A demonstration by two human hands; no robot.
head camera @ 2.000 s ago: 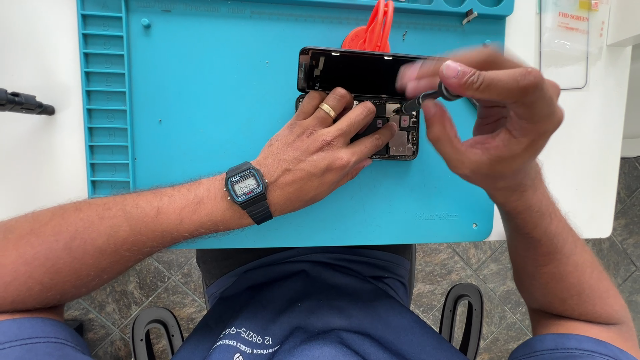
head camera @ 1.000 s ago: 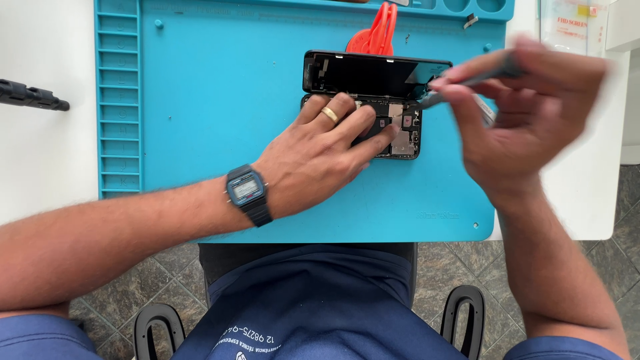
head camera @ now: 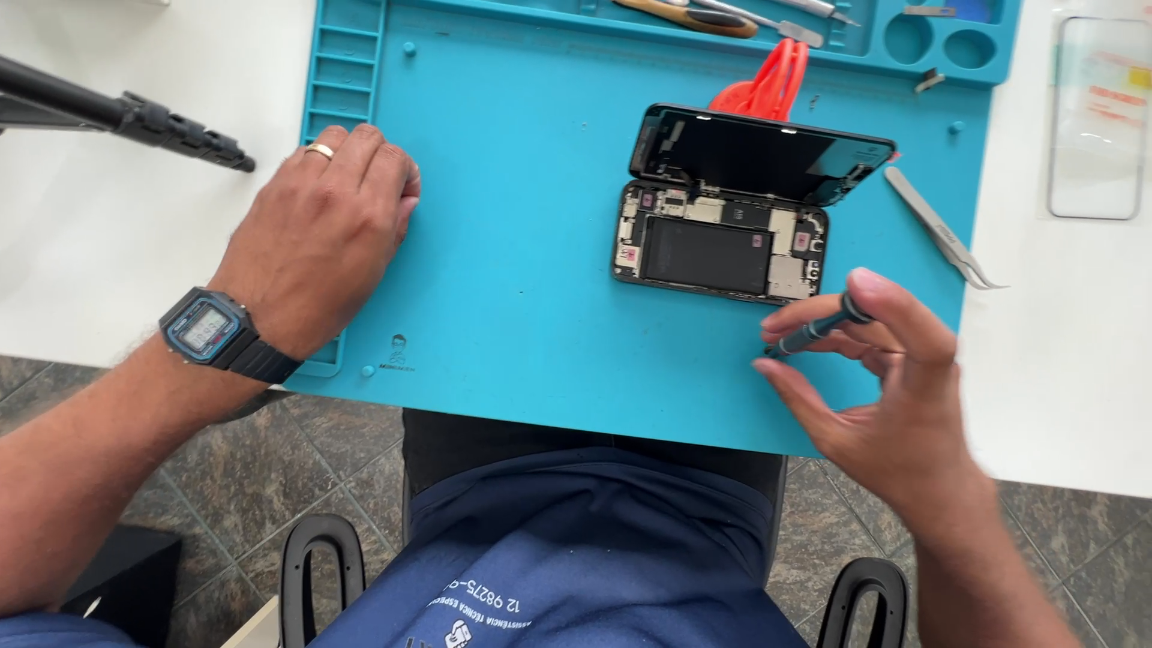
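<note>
An opened smartphone (head camera: 706,254) lies on a blue silicone repair mat (head camera: 522,270), its battery and boards exposed. Its screen assembly (head camera: 756,155) stands tilted up along the far edge, in front of a red suction-cup clamp (head camera: 765,85). My right hand (head camera: 886,387) holds a small precision screwdriver (head camera: 814,331) between its fingers, just below the phone's right end and off it. My left hand (head camera: 324,225), with a ring and a wristwatch, rests with curled fingers over the mat's left compartments; whether anything is under the fingers is hidden. Curved tweezers (head camera: 936,220) lie right of the phone.
Along the mat's far edge a tray (head camera: 864,40) holds a wooden-handled tool (head camera: 688,16) and metal tools. A glass screen panel (head camera: 1095,117) lies at the far right. A black tripod leg (head camera: 162,121) reaches in from the left. Chair armrests flank my lap.
My left hand has left the phone and moved left to the mat's edge. My right hand has come down and nearer to me with the screwdriver. The view has shifted.
</note>
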